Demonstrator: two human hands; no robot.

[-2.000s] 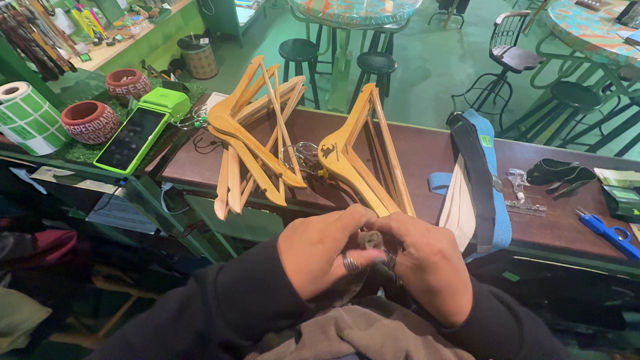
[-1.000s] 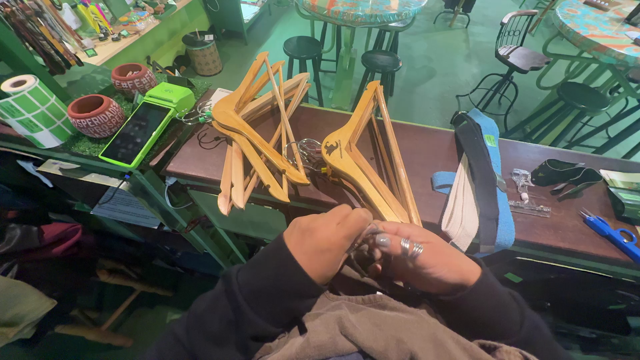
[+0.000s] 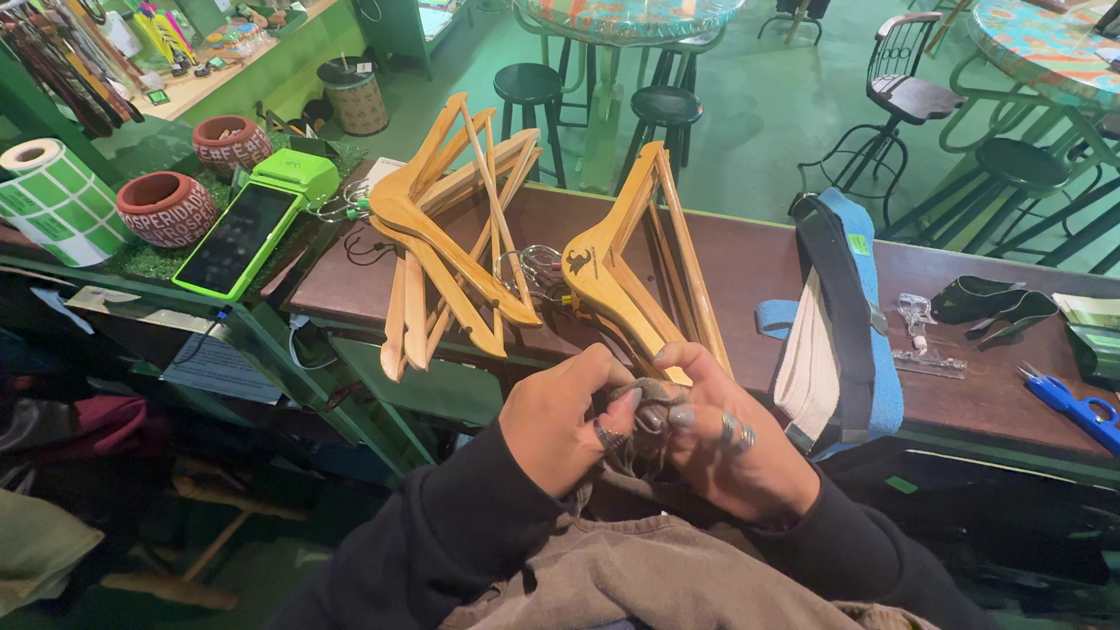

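A brown cloth garment (image 3: 665, 560) lies across the lap, its upper end bunched between both hands. My left hand (image 3: 564, 420) pinches this fabric between thumb and fingers. On the other side of the bunch, my right hand (image 3: 735, 437) holds the cloth with its thumb and fingertips, around what looks like a button or fastening, partly hidden. Just beyond the hands, wooden clothes hangers (image 3: 604, 271) stand upright on the dark red counter. Another group of wooden hangers (image 3: 429, 236) leans in a jumble to their left.
Folded blue, black and cream straps (image 3: 862, 324) lie right of the hangers. Farther right are clear plastic clips (image 3: 927, 363), dark strips (image 3: 997, 306) and blue-handled scissors (image 3: 1076, 407). At left stand a green card terminal (image 3: 241, 236), red clay pots (image 3: 166, 210) and a label roll (image 3: 61, 201).
The fingers have shifted around the bunched fabric; the right thumb and fingers are spread farther apart around it than one second ago. The hangers have stayed in place.
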